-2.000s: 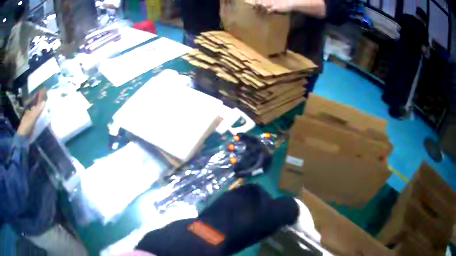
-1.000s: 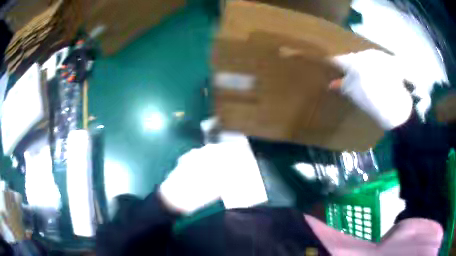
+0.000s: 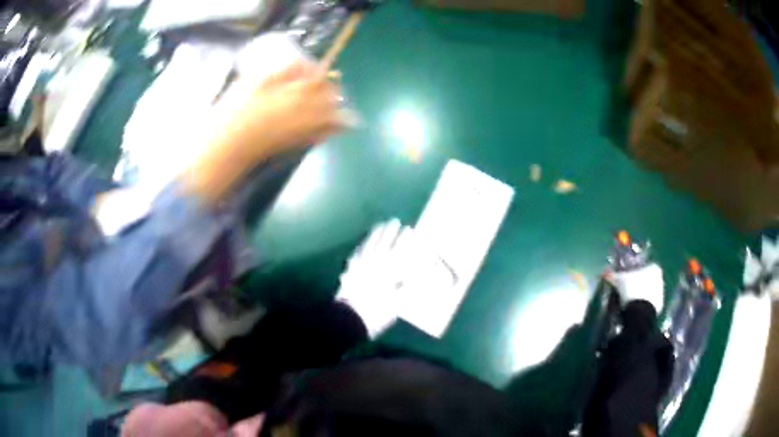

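My left hand (image 3: 373, 275), in a white glove, is at the left edge of a white rectangular leaflet (image 3: 470, 209) with a small grey picture, and holds it low over the green table. My right hand (image 3: 639, 287), gloved and partly hidden by its dark sleeve, is closed around a dark bagged product near its orange end (image 3: 623, 238). A second bagged product (image 3: 688, 329) with an orange end lies just right of that hand. The image is blurred.
Another person's bare hand (image 3: 278, 115) and blue sleeve reach in from the left, over white bagged pieces. Brown cartons (image 3: 705, 128) stand at the upper right. White foam (image 3: 739, 367) is at the right edge. Small yellowish scraps lie on the green table (image 3: 478, 102).
My right hand has left the brown carton and is now at the bagged products. My left hand still has the white leaflet. The view has turned, and the other person's arm now reaches in.
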